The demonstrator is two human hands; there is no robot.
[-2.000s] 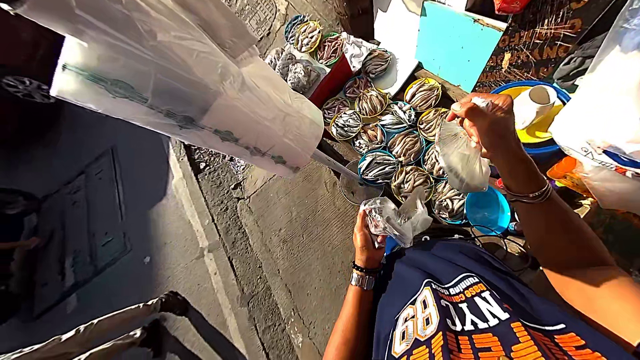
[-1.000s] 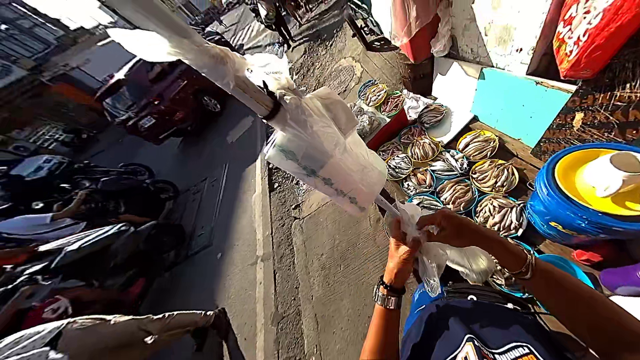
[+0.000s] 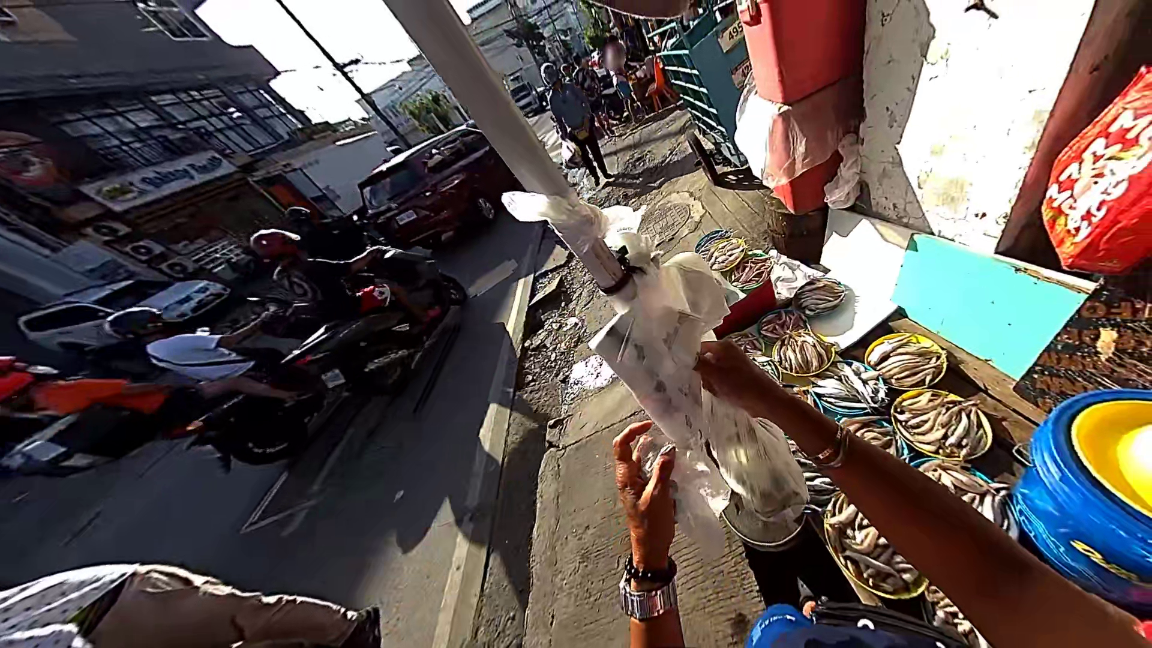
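My left hand [image 3: 646,490], with a metal watch at its wrist, holds a crumpled clear plastic bag [image 3: 697,490] between curled fingers. Beside it on the right, my right hand [image 3: 733,373] reaches to the bundle of plastic bags [image 3: 652,355] tied on a white pole [image 3: 504,108]. A filled translucent plastic bag [image 3: 756,454] hangs below my right hand, its top apparently in those fingers. Round baskets of small fish [image 3: 940,423] stand on the right, partly behind my right forearm.
A blue tub with a yellow basin [image 3: 1035,504] stands at the right. A turquoise board [image 3: 985,301] leans by the wall. Motorcycles with riders [image 3: 360,333] and a dark red car [image 3: 441,184] are on the road at left. A person [image 3: 576,117] stands up the sidewalk.
My right hand, lower and away from the pole two seconds ago, has moved up to the hanging bags. The view has swung up toward the street.
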